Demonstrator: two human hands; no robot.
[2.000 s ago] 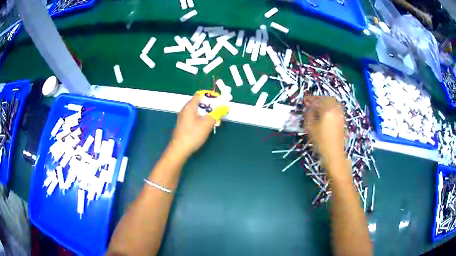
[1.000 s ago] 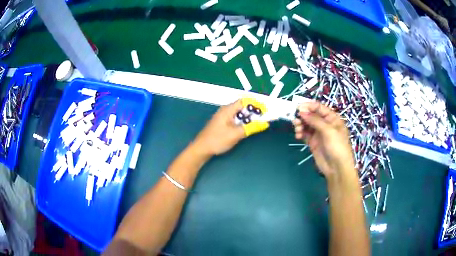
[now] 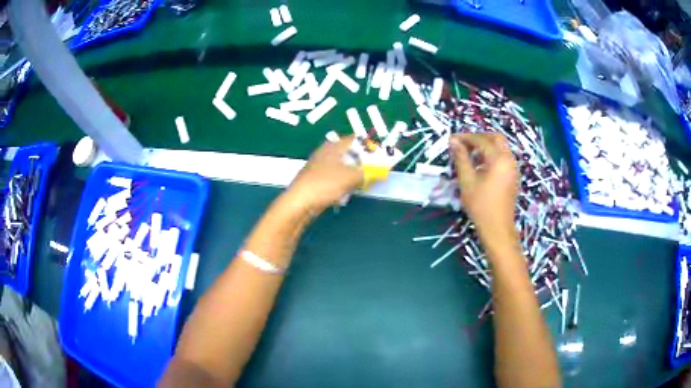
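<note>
My left hand (image 3: pixel 337 173), with yellow finger cots (image 3: pixel 374 176), is closed around a few white sleeves with dark ends, just above the white strip. My right hand (image 3: pixel 485 163) is at the left edge of the heap of wired stems (image 3: pixel 530 167), thumb and fingertips close together; whether they pinch a stem is too blurred to tell. Loose plain white sleeves (image 3: pixel 307 91) lie spread on the green mat beyond my left hand. The blue tray (image 3: pixel 195 220) at the left holds a pile of white sleeves (image 3: pixel 132 254).
A blue tray (image 3: pixel 568 144) of white pieces stands right of the heap. More blue trays stand at the far left (image 3: pixel 32 220), upper left, top and right edge. A grey post (image 3: pixel 72 83) rises at upper left beside a round white object (image 3: pixel 84 151). Clear plastic bags lie at upper right.
The view has shifted. My hands were close together a second ago; now they are farther apart, with my right hand at the heap and my left hand turned more palm-down.
</note>
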